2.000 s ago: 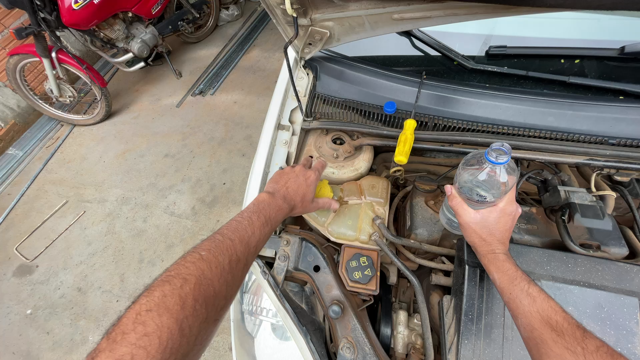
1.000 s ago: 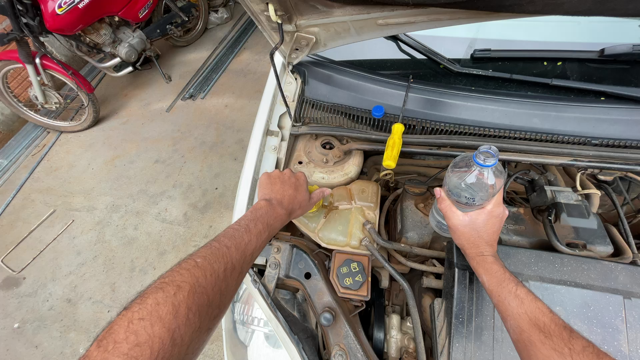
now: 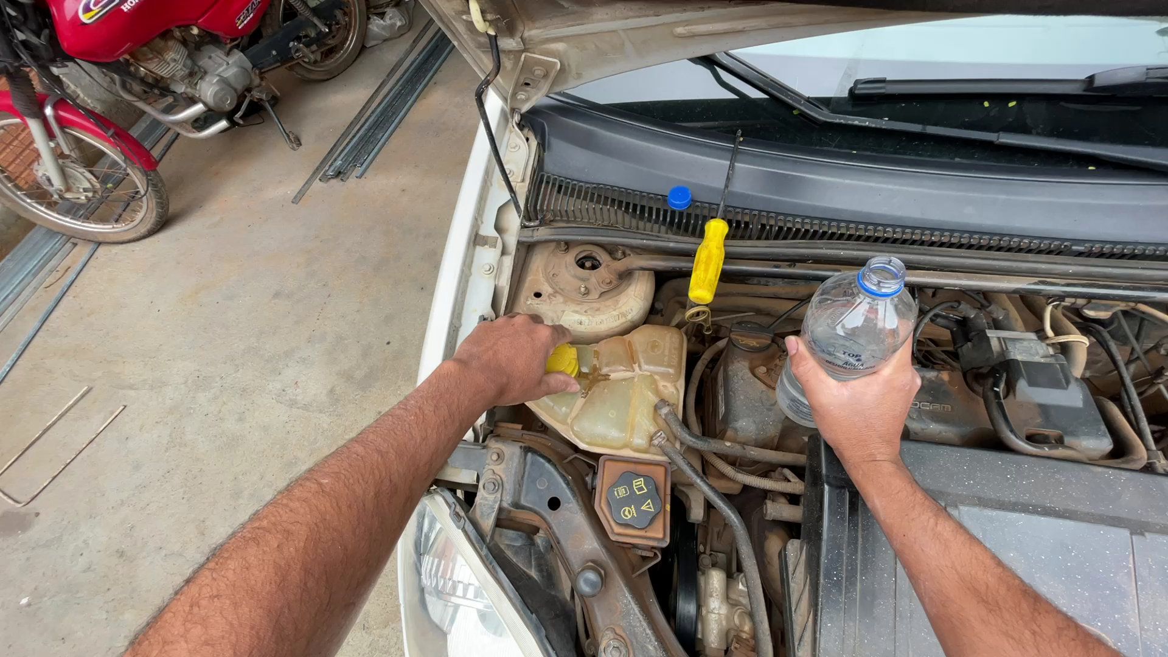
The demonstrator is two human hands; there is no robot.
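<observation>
My left hand [image 3: 516, 358] has its thumb and fingers around the yellow cap [image 3: 563, 359] on the left side of the coolant expansion tank [image 3: 620, 401]. My right hand [image 3: 858, 401] grips an uncapped clear plastic bottle [image 3: 858, 319], held nearly upright over the engine; how much liquid it holds is hard to tell. A blue bottle cap [image 3: 680, 197] lies on the cowl below the windshield. Beside it, a screwdriver with a yellow handle [image 3: 708, 262] leans across the cowl grille. Below the tank sits a reservoir with a black cap [image 3: 634, 500].
Around the tank are rubber hoses [image 3: 735, 529], the strut tower [image 3: 593, 283] and the black engine cover [image 3: 1013, 547]. The raised hood [image 3: 602, 36] is overhead. On the concrete floor at left stand a red motorcycle [image 3: 146, 27] and metal bars [image 3: 379, 109].
The fingers of my left hand have shifted on the yellow cap, from a closed fist a second ago to a more extended grasp. My right hand still holds the bottle.
</observation>
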